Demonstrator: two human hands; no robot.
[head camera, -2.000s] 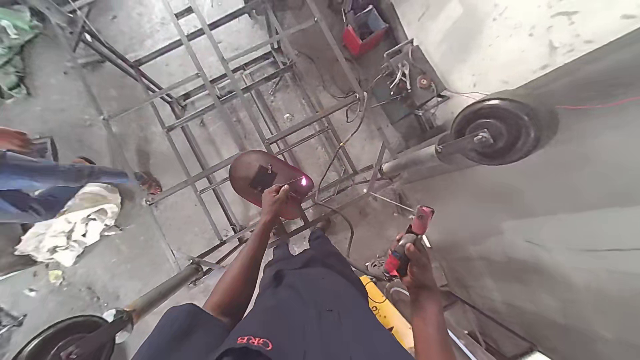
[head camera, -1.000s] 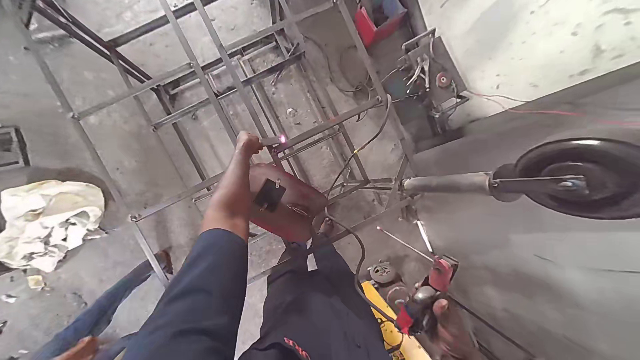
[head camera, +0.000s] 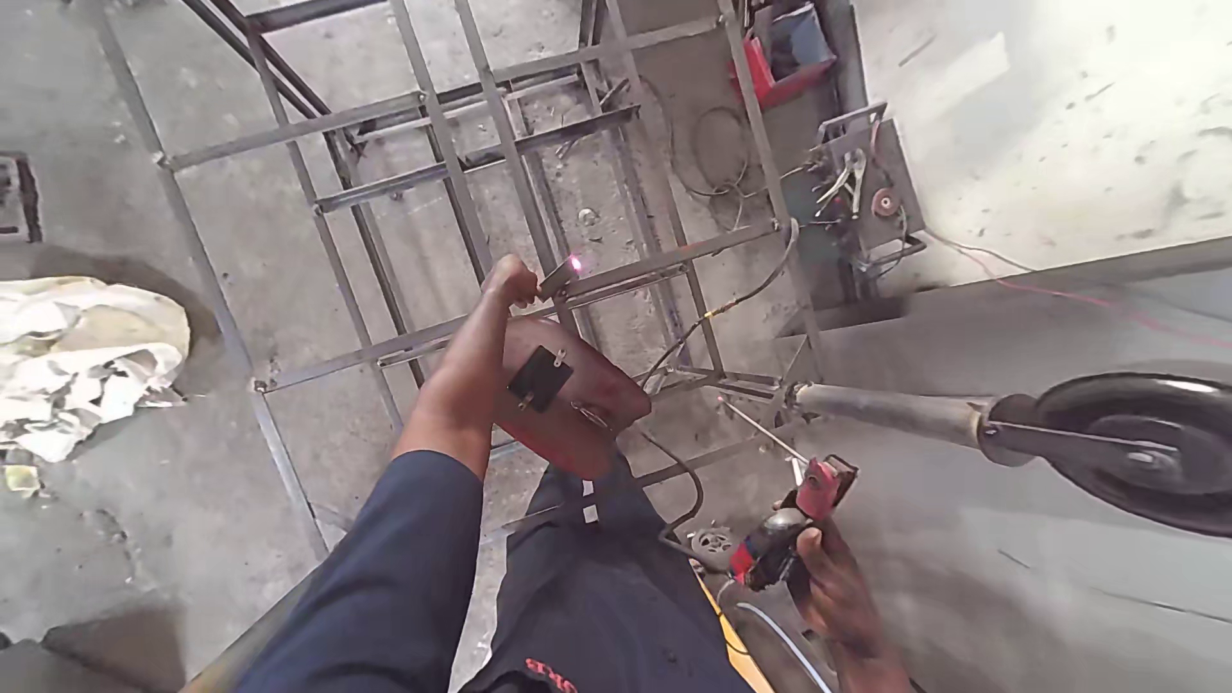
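Observation:
My left hand (head camera: 513, 281) pinches a small flat metal piece (head camera: 556, 279) against a bar of the steel frame (head camera: 635, 274); a pink glow shows at the piece's tip. Below this hand is a brown welding mask (head camera: 577, 423) with a dark window, partly behind my forearm, above my legs. My right hand (head camera: 833, 577), lower right, grips a red and black welding electrode holder (head camera: 818, 489). A thin electrode (head camera: 765, 431) points up and left from it, its end apart from the metal piece. Another black and red part (head camera: 765, 551) sits against the same hand; its kind is unclear.
The frame's crossing bars span the floor. A wheel (head camera: 1145, 452) on a round tube (head camera: 885, 409) juts out at right. Cables loop near the frame. A red container (head camera: 784, 82) and a metal device (head camera: 871, 192) stand upper right; crumpled cloth (head camera: 96, 356) lies left.
My left hand, over the welding mask two seconds ago, is now beyond it at the frame bar. The other person at left is out of view. The camera view has shifted.

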